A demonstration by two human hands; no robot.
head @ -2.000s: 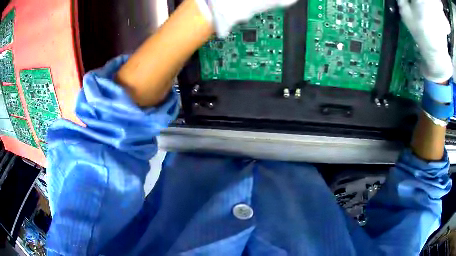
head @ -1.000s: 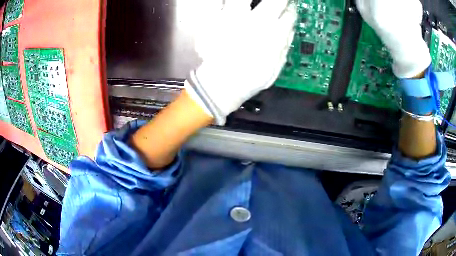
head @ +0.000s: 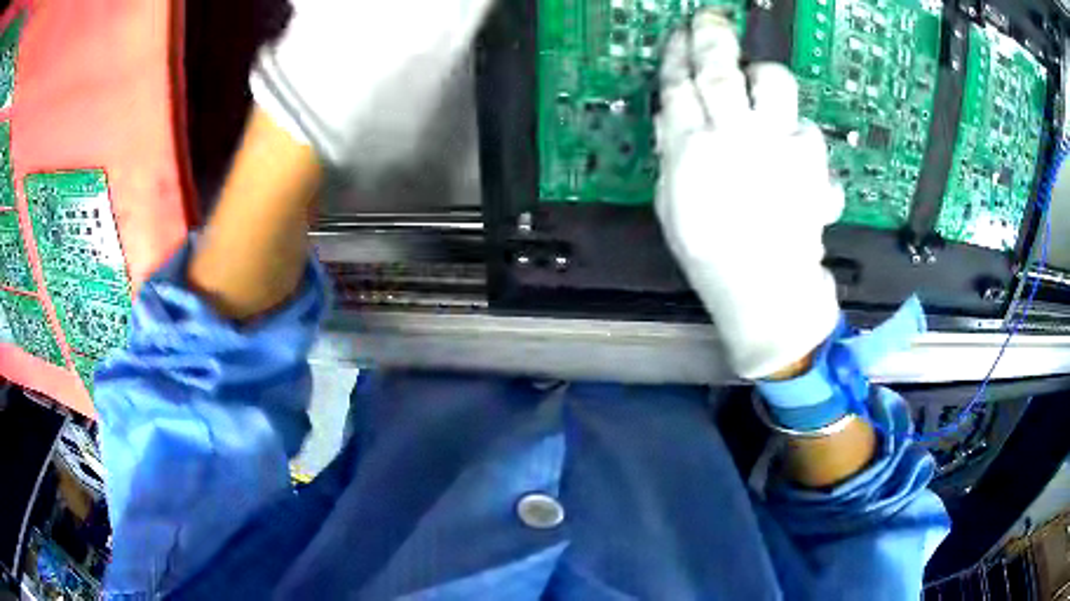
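A black carrier fixture (head: 657,252) holds three green circuit boards: a left board (head: 587,129), a middle board (head: 874,117) and a right board (head: 997,135). My right hand (head: 751,211), in a white glove with a light-blue wrist strap, lies over the left board and the bar beside it, fingertips on the left board's upper right part. My left hand (head: 376,71), also gloved, is at the top edge, left of the fixture. It is blurred and cut off, so its fingers and anything in them are hidden.
A red mat (head: 129,71) on the left carries several circuit boards (head: 76,235). A silver rail (head: 528,346) runs along the near side of the fixture. A thin blue cord (head: 1018,323) runs from the wrist strap at the right. Dark equipment stands at both lower corners.
My left hand has moved left, off the fixture. My right hand has moved left and nearer, onto the left board. The fixture's right board now shows uncovered.
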